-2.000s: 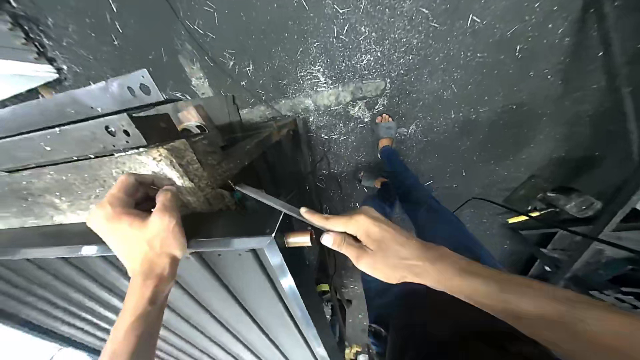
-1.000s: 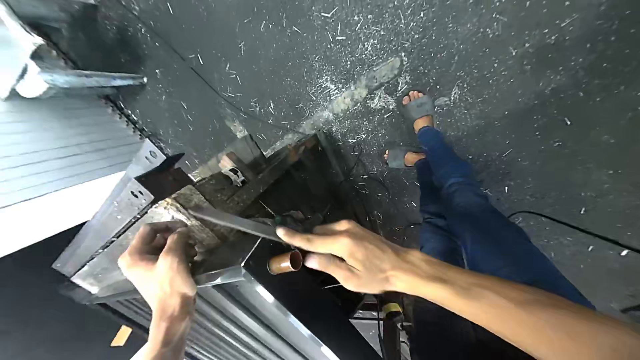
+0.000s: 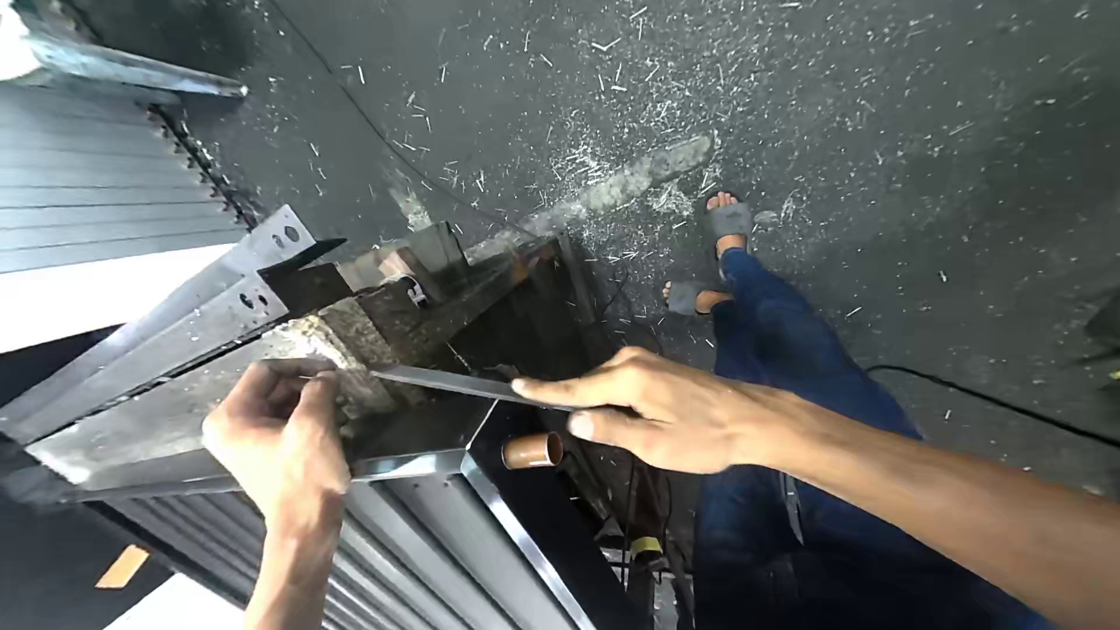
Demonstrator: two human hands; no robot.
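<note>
My right hand [image 3: 665, 411] grips a flat metal file [image 3: 446, 381], forefinger laid along it. The file's far end lies over the worn workbench edge [image 3: 363, 350], just right of my left hand. My left hand [image 3: 284, 429] rests on the bench with thumb and forefinger pinched on a small thin piece, mostly hidden by the fingers. Beyond it, metal bars with holes [image 3: 254, 302] lie side by side along the bench. A copper-coloured tube [image 3: 532, 450] sits near the bench corner, below the file.
Ribbed metal panels [image 3: 420, 525] in a shiny frame stand at the near side. Thin metal shavings and a cable [image 3: 376, 131] lie on the dark floor. My sandalled feet [image 3: 722, 223] are right of the bench. Another cable [image 3: 989, 398] runs at the right.
The view has turned and shifted. My right hand still holds the file; its far end has moved from over the bench end, near the left fingers, to the bench edge right of them.
</note>
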